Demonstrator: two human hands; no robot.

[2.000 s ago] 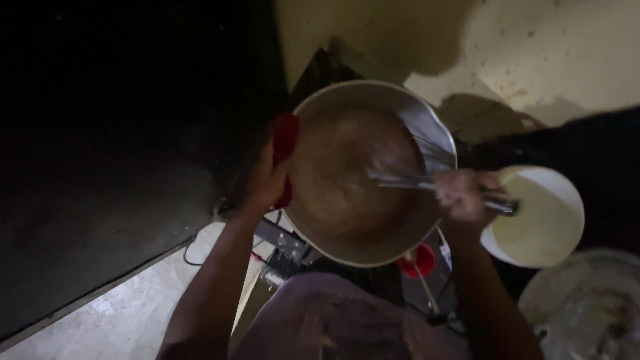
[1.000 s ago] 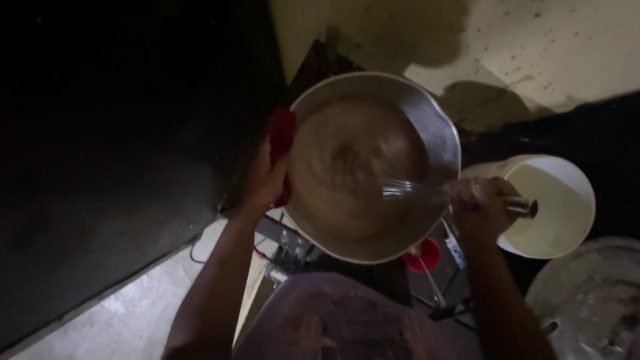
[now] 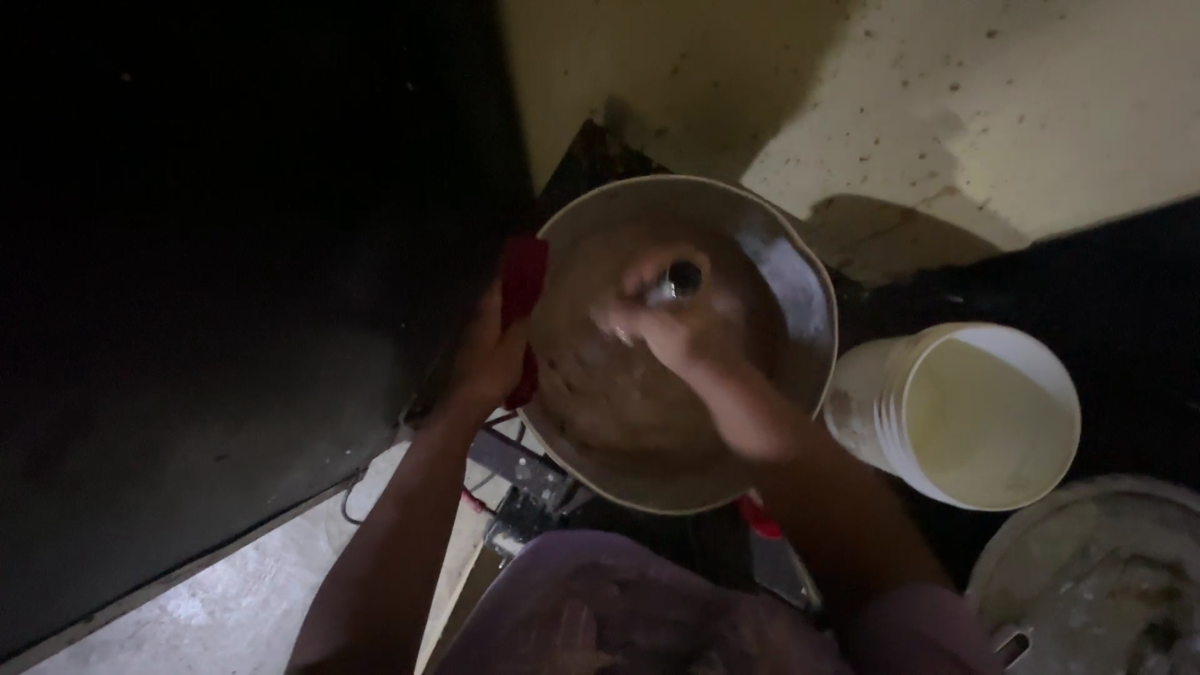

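Note:
A large metal pan (image 3: 814,309) holds a brown liquid mixture (image 3: 600,403). My left hand (image 3: 492,352) grips the pan's left rim through a dark red cloth (image 3: 522,281). Over the middle of the pan, my right hand (image 3: 661,314) is closed round the handle of a whisk (image 3: 683,278), whose round end points up at the camera. The hand is blurred and hides the whisk's wires.
Right of the pan stands a white plastic bucket (image 3: 994,417) with pale contents. A large stained round lid or container (image 3: 1097,581) lies at the lower right. Below the pan are a red object (image 3: 759,517) and a metal stand (image 3: 520,469). A spattered wall (image 3: 937,94) rises behind.
My right hand has moved with the whisk from the pan's right rim to above its middle. The whisk was slanted before and now stands nearly upright. My left hand keeps its hold on the cloth and rim.

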